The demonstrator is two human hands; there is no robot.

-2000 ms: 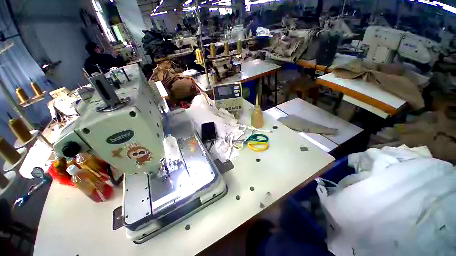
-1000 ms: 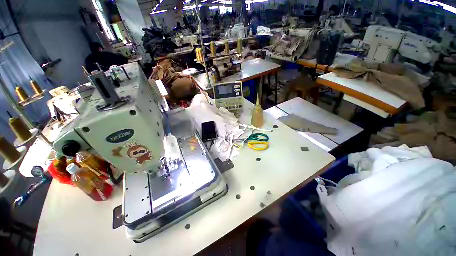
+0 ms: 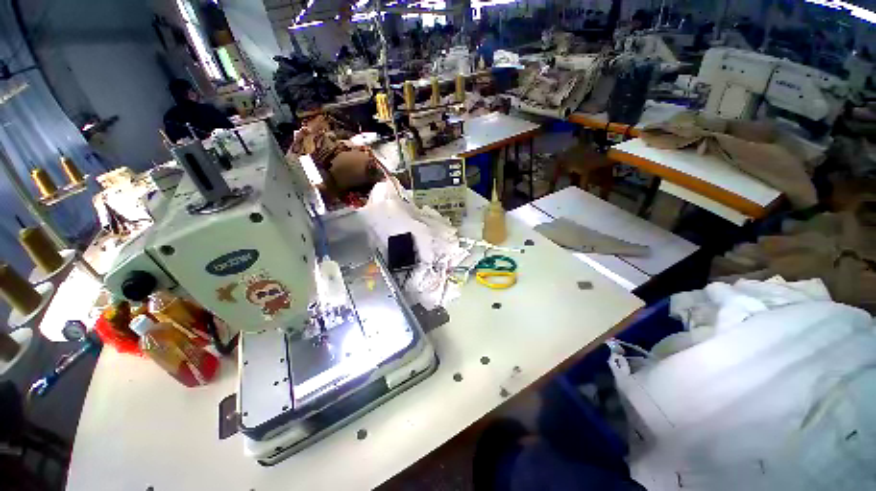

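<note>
Neither of my hands is in view. The pale green-white brother sewing machine [image 3: 235, 259] stands on the white table [image 3: 413, 422], with a cartoon sticker on its head. Its metal work bed [image 3: 331, 345] is brightly lit and bears no garment. A pile of white garments [image 3: 749, 384] lies at the right, over the blue bin [image 3: 586, 393]. Green and yellow snips [image 3: 496, 272] lie behind and right of the bed. A black phone [image 3: 401, 251] lies by the crumpled white cloth [image 3: 432, 240].
A control panel [image 3: 439, 182] and an oil bottle [image 3: 495, 222] stand at the table's back. Yellow-red bottles [image 3: 175, 350] are left of the head. Thread cones [image 3: 38, 247] stand at far left. A grey-beige piece [image 3: 591, 238] lies on the neighbouring table. A person [image 3: 187, 110] is at back left.
</note>
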